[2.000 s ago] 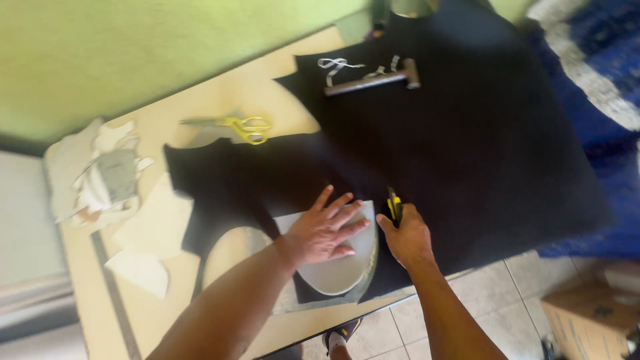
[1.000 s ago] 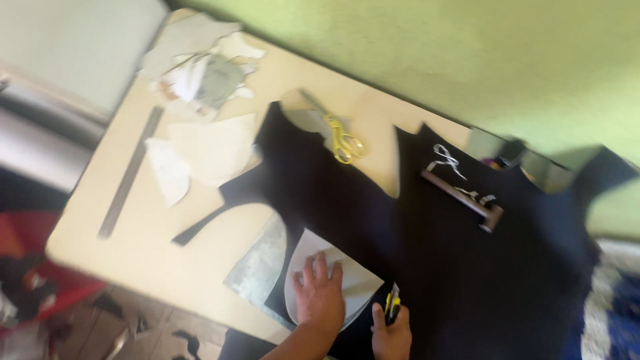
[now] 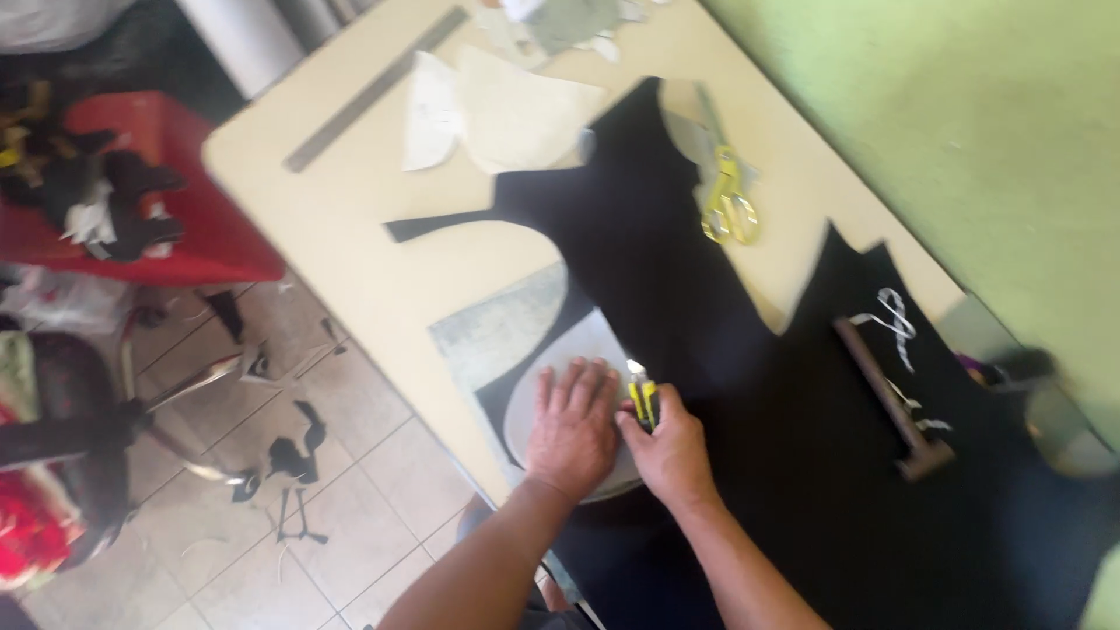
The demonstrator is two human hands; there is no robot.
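Note:
My left hand (image 3: 573, 429) lies flat, fingers spread, on a pale curved pattern piece (image 3: 528, 398), which rests on black sheet material (image 3: 674, 262). A grayish board (image 3: 490, 324) shows beneath the black sheet's edge. My right hand (image 3: 678, 446) grips a yellow and black utility knife (image 3: 643, 398), its blade tip close to the pattern's right edge. Whether the blade touches the sheet I cannot tell. To the upper right of the hands lie yellow-handled scissors (image 3: 731, 197). A hammer (image 3: 892, 402) rests on the black sheet at the right, beside white string (image 3: 894, 324).
A dark flat bar (image 3: 376, 87) and white pattern pieces (image 3: 525, 114) lie on the cream table (image 3: 289, 201), with scraps at its far end. A red container (image 3: 219, 227) of black offcuts and a chair base (image 3: 188, 381) stand left of the table. The green wall borders its right side.
The view has turned and shifted a lot. The left hand still presses on the pattern piece. The right hand keeps hold of the knife beside the pattern's edge.

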